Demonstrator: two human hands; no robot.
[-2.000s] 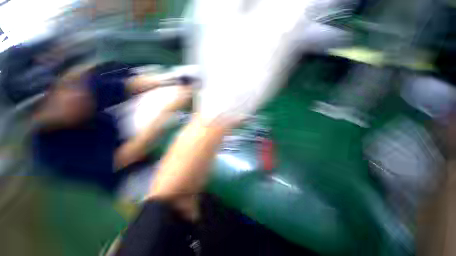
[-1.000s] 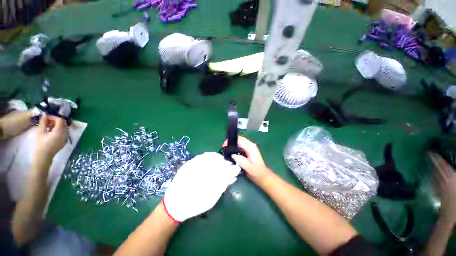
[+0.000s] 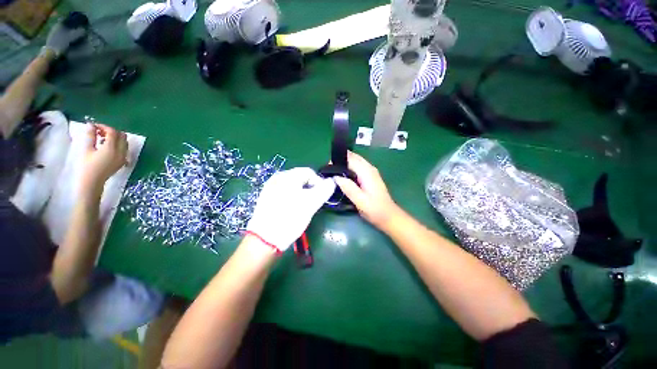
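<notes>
A black clip base (image 3: 340, 199) with an upright curved arm stands in front of me at the centre. My right hand (image 3: 369, 189), bare, grips it from the right side. My left hand (image 3: 289, 205), in a white glove with a red cuff edge, has its fingertips at the base's left side; whether they pinch a small part is hidden. A heap of bent wire clips (image 3: 191, 198) lies left of my gloved hand. A red and black tool (image 3: 303, 250) lies partly under the gloved hand.
A clear bag of tiny metal pieces (image 3: 497, 216) lies at the right, with black parts (image 3: 604, 229) beyond it. A perforated metal post (image 3: 395, 94) stands ahead. White fan heads (image 3: 241, 18) line the far side. A neighbour's hand (image 3: 108, 153) is at the left over a white sheet.
The view has shifted, so the bench things sit higher in the picture. The red and black tool now shows beside my glove. Both hands stay at the clip base; the left neighbour's arms have moved.
</notes>
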